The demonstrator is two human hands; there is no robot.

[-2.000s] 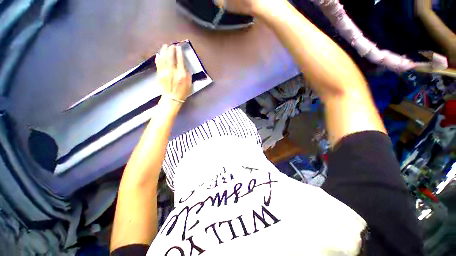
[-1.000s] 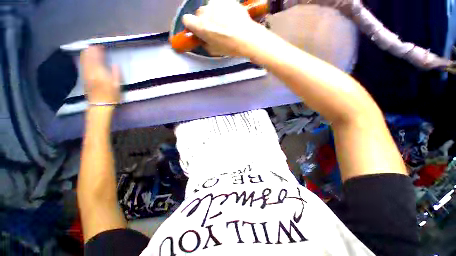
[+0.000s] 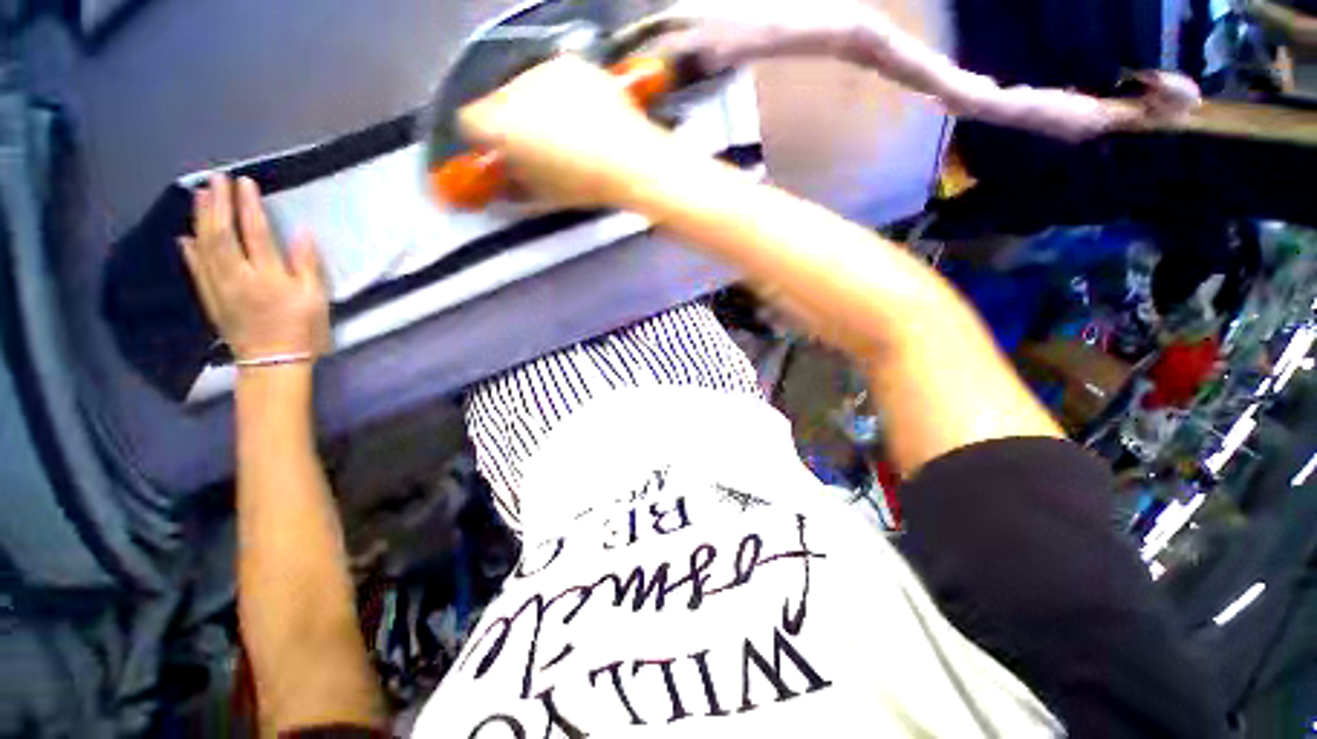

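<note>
A long white garment piece (image 3: 379, 217) with dark bands lies flat on the lilac pressing table (image 3: 563, 300). Its dark end section (image 3: 156, 296) is at the left. My right hand (image 3: 542, 133) grips the orange handle (image 3: 470, 179) of the steam iron (image 3: 506, 61), which rests over the middle of the piece and hides part of it. My left hand (image 3: 260, 282) lies flat with spread fingers on the piece's left end, beside the dark section. It grips nothing. The iron and right hand are slightly blurred.
A pale pink wrapped hose (image 3: 924, 65) runs from the iron to the right, ending near a tan rod (image 3: 1242, 119). Grey-blue cloth (image 3: 58, 390) hangs around the table's left edge. Mixed cloth scraps and a red item (image 3: 1184, 373) lie below at the right.
The iron first came in from the top right onto the piece, then moved a little left and down. My left hand moved from the piece's right end to its left end.
</note>
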